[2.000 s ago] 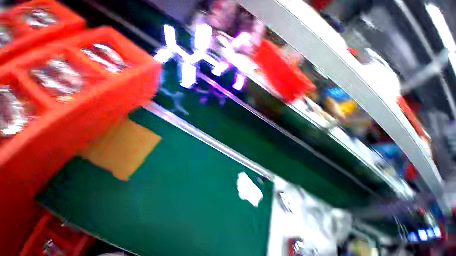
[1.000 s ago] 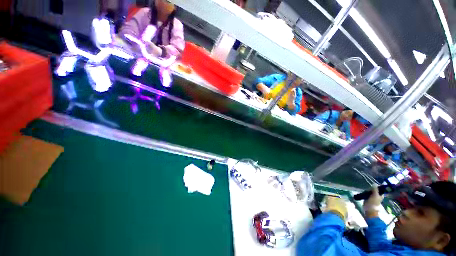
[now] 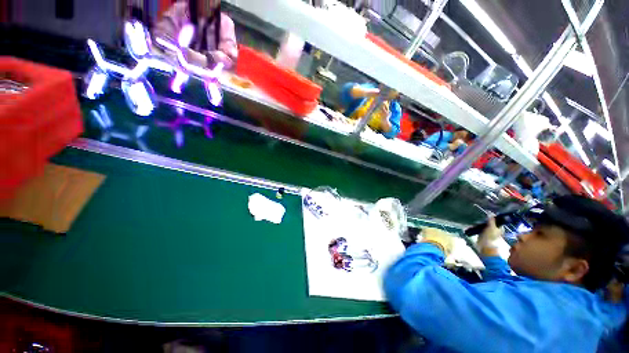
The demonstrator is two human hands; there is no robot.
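Neither of my hands is in the picture. The nearest things are a stack of orange-red trays [image 3: 34,127] at the left edge, on a tan cardboard sheet [image 3: 58,196] on the green bench [image 3: 172,248]. A little silvery content shows in the top tray. A white work mat [image 3: 324,283] lies at the bench's right part. A small red-and-black assembly [image 3: 339,255] lies on it, with clear bagged parts [image 3: 387,215] near its back edge. A white scrap [image 3: 266,208] lies on the green surface left of the mat.
A person in a blue top and dark cap [image 3: 496,296] sits at the right, holding a black tool [image 3: 498,222]. The dark green conveyor [image 3: 241,148] runs behind the bench, with shiny branched shapes [image 3: 141,69] over it. Red trays [image 3: 279,79] and several people are beyond. A metal post [image 3: 483,141] slants at the right.
The view has swung right and settled, so the tray stack now sits at the left edge. The bench's front edge and more of the neighbour have come into view. No hand of mine appears.
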